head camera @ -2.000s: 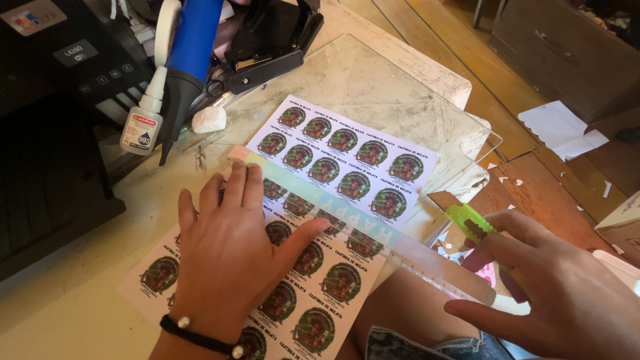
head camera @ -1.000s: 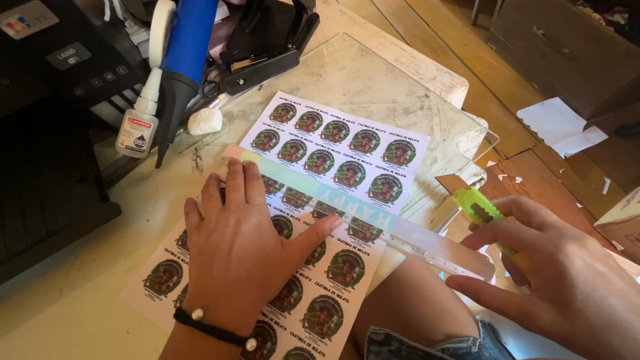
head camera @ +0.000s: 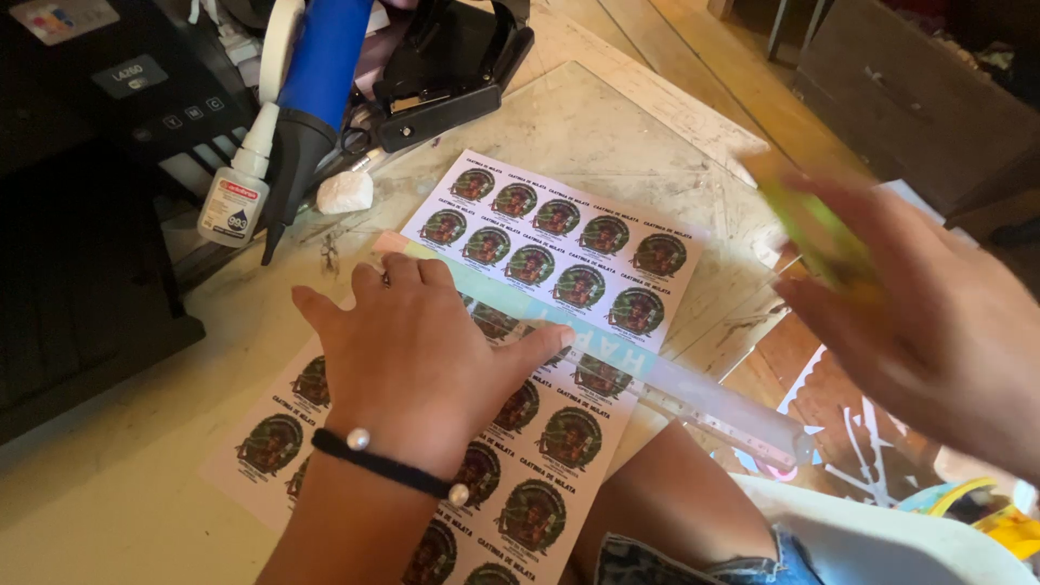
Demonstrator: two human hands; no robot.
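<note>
A sheet of round printed labels (head camera: 569,213) lies on a worn table. Across it, slanting down to the right, lies a pastel plastic ruler (head camera: 691,382) that bears writing; its far right end sticks out past the table. My left hand (head camera: 422,341) is spread flat over ruler and sheet, pressing with fingertips and thumb, and wears a black bracelet. Blurred at the right, my right hand (head camera: 902,301) is raised clear of the sheet, its fingers around a green utility knife (head camera: 812,219). The knife's tip is too blurred to make out.
A black printer (head camera: 89,203) fills the left. Near it are a small glue bottle (head camera: 237,195), a blue tool with a black nozzle (head camera: 313,89) and a black stapler or punch (head camera: 447,81). A glass sheet (head camera: 617,138) lies under the labels. Paper scraps (head camera: 861,463) lie at the lower right.
My right hand has lifted up and away from the ruler's right end with the utility knife. My left hand has stayed on the ruler, which now lies slightly lower on the sheet's pattern than two seconds ago.
</note>
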